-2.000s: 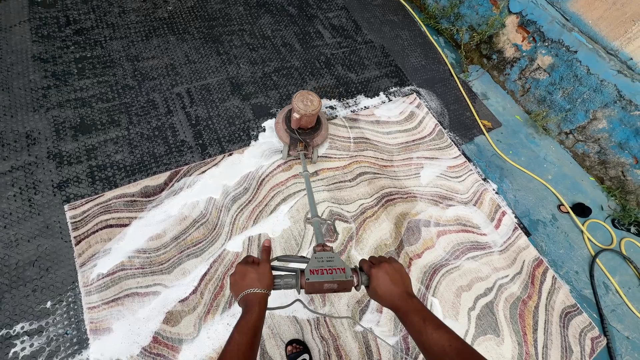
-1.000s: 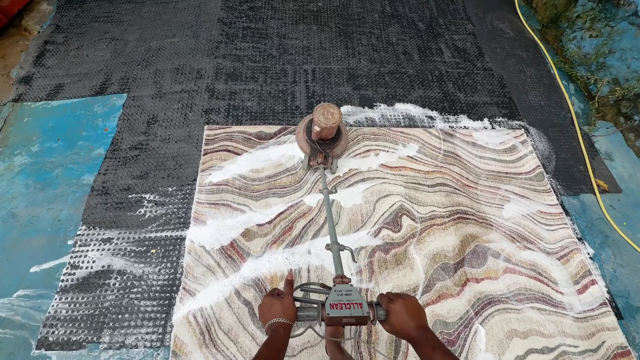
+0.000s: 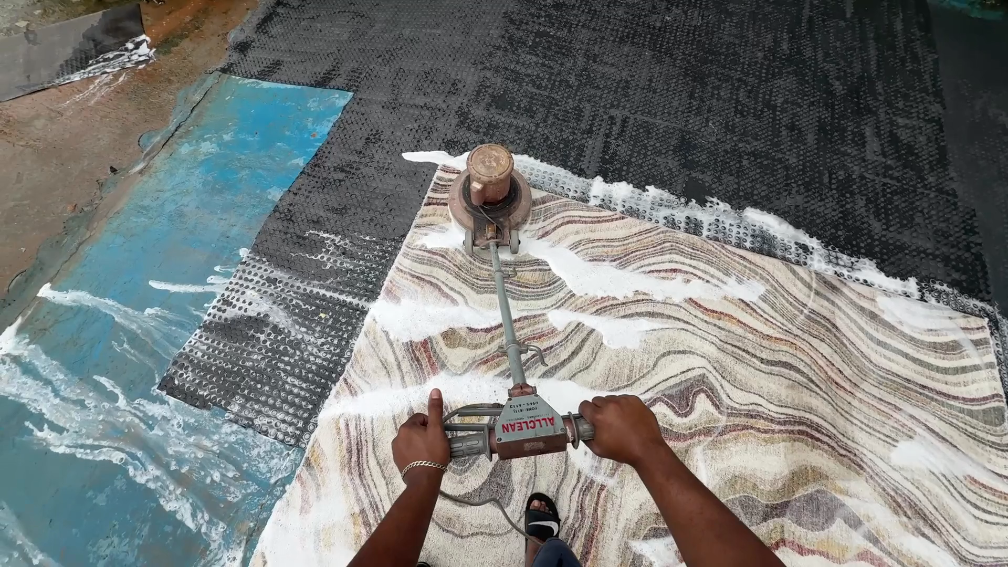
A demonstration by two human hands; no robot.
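A rotary floor scrubbing machine [image 3: 490, 193] with a round, rusty motor stands at the far left corner of a wavy-striped rug [image 3: 748, 394]. Its long metal pole leads back to a crossbar handle [image 3: 529, 433]. My left hand [image 3: 421, 439] is closed around the bar's left grip, thumb pointing up, beside a lever. On the right grip my right hand [image 3: 622, 429] is wrapped. White foam [image 3: 622, 276] lies in streaks across the rug and along its far edge. The brush under the machine is hidden.
Black studded rubber matting [image 3: 709, 94] lies under and beyond the rug. To the left are blue-painted ground [image 3: 236, 157] with runny foam, brown soil and a grey mat piece [image 3: 71, 55]. A cable [image 3: 488, 502] hangs near my sandalled foot [image 3: 542, 512] on the rug.
The machine's head has moved left along the rug's far edge to its far left corner. Both hands have stayed on the handle. The view has turned left.
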